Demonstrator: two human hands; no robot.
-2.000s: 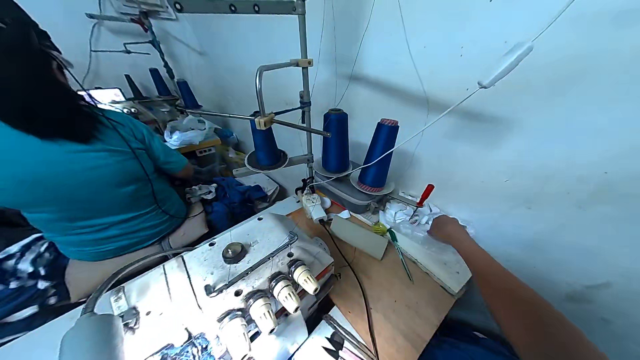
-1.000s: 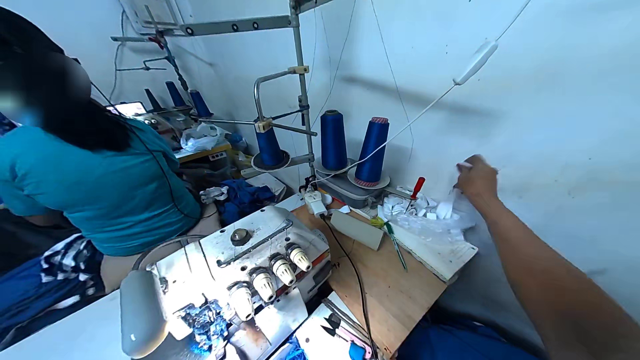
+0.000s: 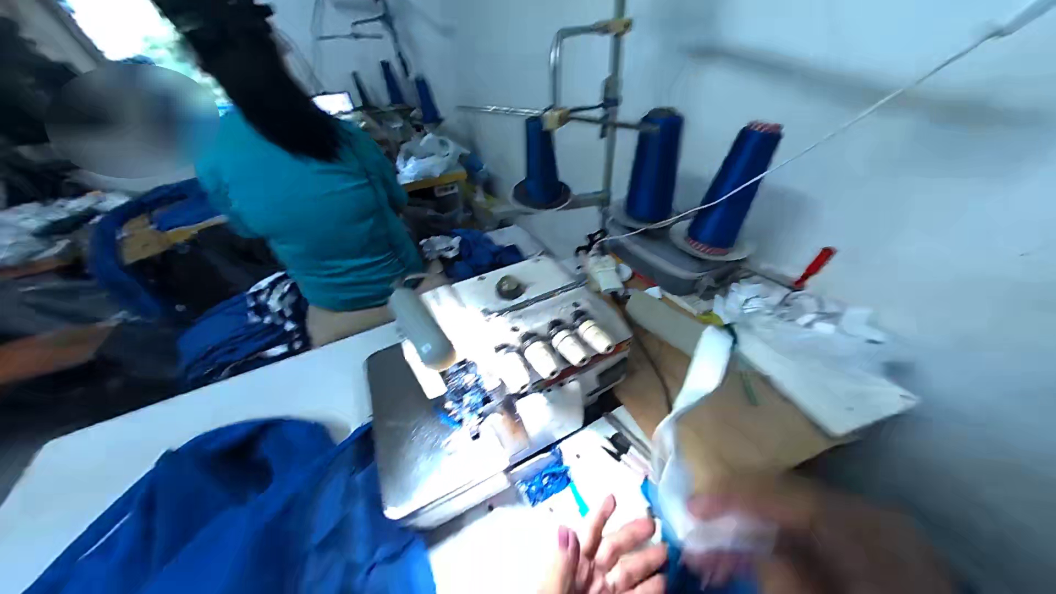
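Observation:
My right hand (image 3: 742, 520), blurred by motion at the lower right, is closed on a white strip (image 3: 693, 388), whose free end rises over the brown board. Beside it, at the bottom centre, my left hand (image 3: 615, 557) has its fingers spread with nothing seen between them. Both are in front of an overlock sewing machine (image 3: 536, 305) with several cream tension dials and a lit needle area. Blue fabric (image 3: 247, 503) lies on the white table to the left of the machine.
Blue thread cones (image 3: 734, 190) stand on a rack behind the machine. A red-handled tool (image 3: 815, 267) and crumpled white scraps (image 3: 775, 305) lie at the right by the wall. A co-worker in a teal shirt (image 3: 313, 214) sits at the left. A white cord (image 3: 825, 140) crosses the view.
My right hand has come from beside the wall, at the scraps, down to the front of the machine with the white strip. My left hand now shows clearly. The view has swung left and down.

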